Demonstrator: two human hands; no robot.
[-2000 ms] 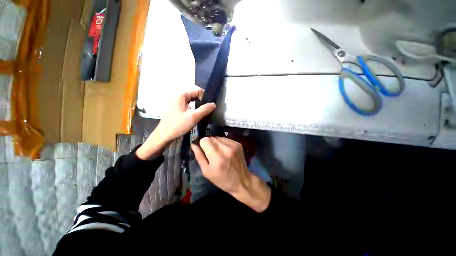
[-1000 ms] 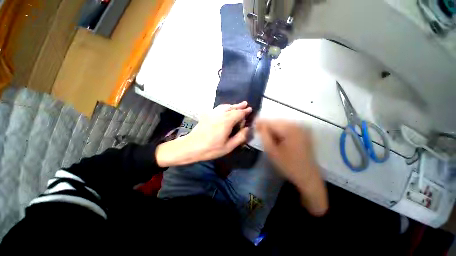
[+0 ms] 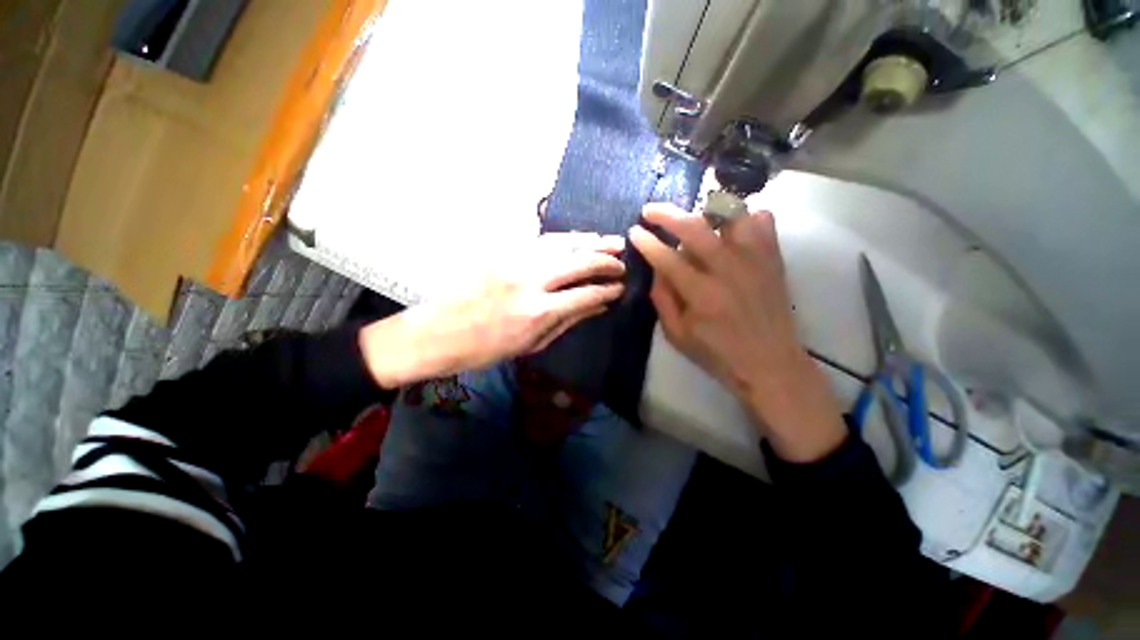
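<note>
A dark navy fabric piece (image 3: 603,163) runs from the top of the white table down over its front edge, under the sewing machine head (image 3: 825,75). The needle area (image 3: 679,140) is lit brightly at the fabric's right side. My left hand (image 3: 525,306) lies on the fabric's left part, fingers pointing right. My right hand (image 3: 725,294) is on its right edge, just below the presser area, fingertips beside the left ones. Both hands press the fabric; whether the fingers pinch it is partly hidden.
Blue-handled scissors (image 3: 906,388) lie on the table to the right. A tan knob (image 3: 895,83) is on the machine. Cardboard (image 3: 138,188) with orange tape and a grey tray (image 3: 188,35) are at the left. A small white fitting (image 3: 1033,519) is at the table's right end.
My right hand has moved up from the table edge to beside the presser area. My left hand stays on the fabric. The view has shifted, showing more of the machine head.
</note>
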